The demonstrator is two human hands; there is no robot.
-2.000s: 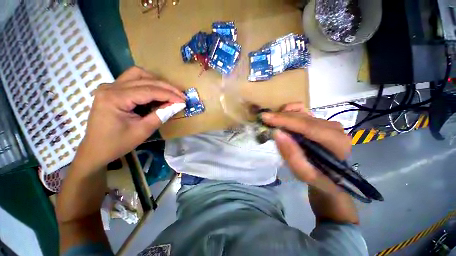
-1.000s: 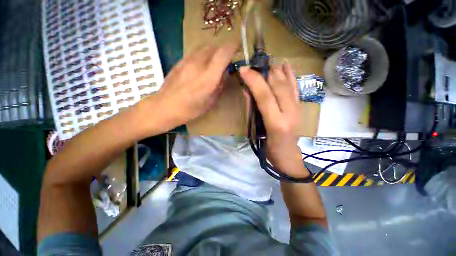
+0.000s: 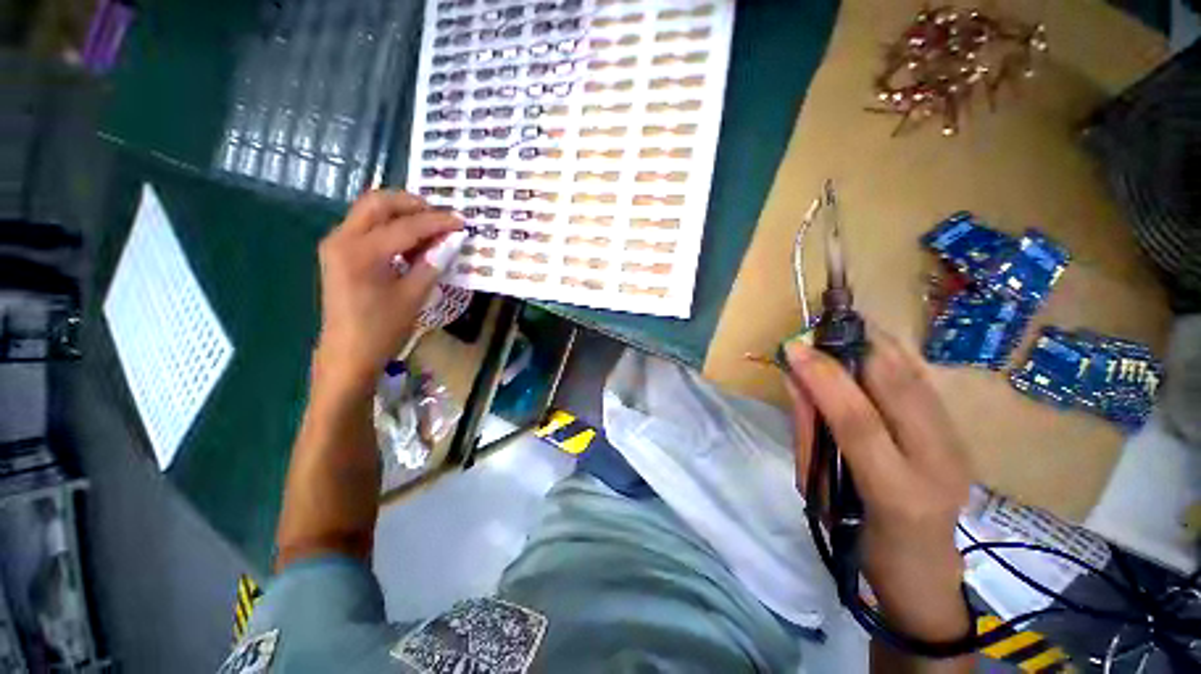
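My right hand [image 3: 889, 454] holds the black soldering iron [image 3: 839, 329], its tip pointing up over the tan cardboard [image 3: 777, 283]. A thin whitish solder feed tube [image 3: 800, 263] curves beside the tip. My left hand [image 3: 369, 283] is at the lower left edge of the white component sheet [image 3: 626, 158], thumb and finger close together; a white finger cot [image 3: 445, 250] covers one fingertip. Whether it grips a component is too small to tell. A loose pile of blue circuit boards [image 3: 994, 296] lies right of the iron, with an overlapping row of boards [image 3: 1087, 375] below it.
Red leaded components [image 3: 955, 66] lie at the cardboard's top. A clear ribbed tray [image 3: 303, 105] lies left of the sheet, and another white perforated-looking sheet [image 3: 165, 323] lies far left on the green mat [image 3: 264, 356]. A dark round ringed grille [image 3: 1159, 184] is at the right edge. Black cables [image 3: 1040, 579] hang lower right.
The view has swung left. My left hand has moved from the cardboard beside my right hand to the component sheet. My right hand still holds the iron, now apart from the left.
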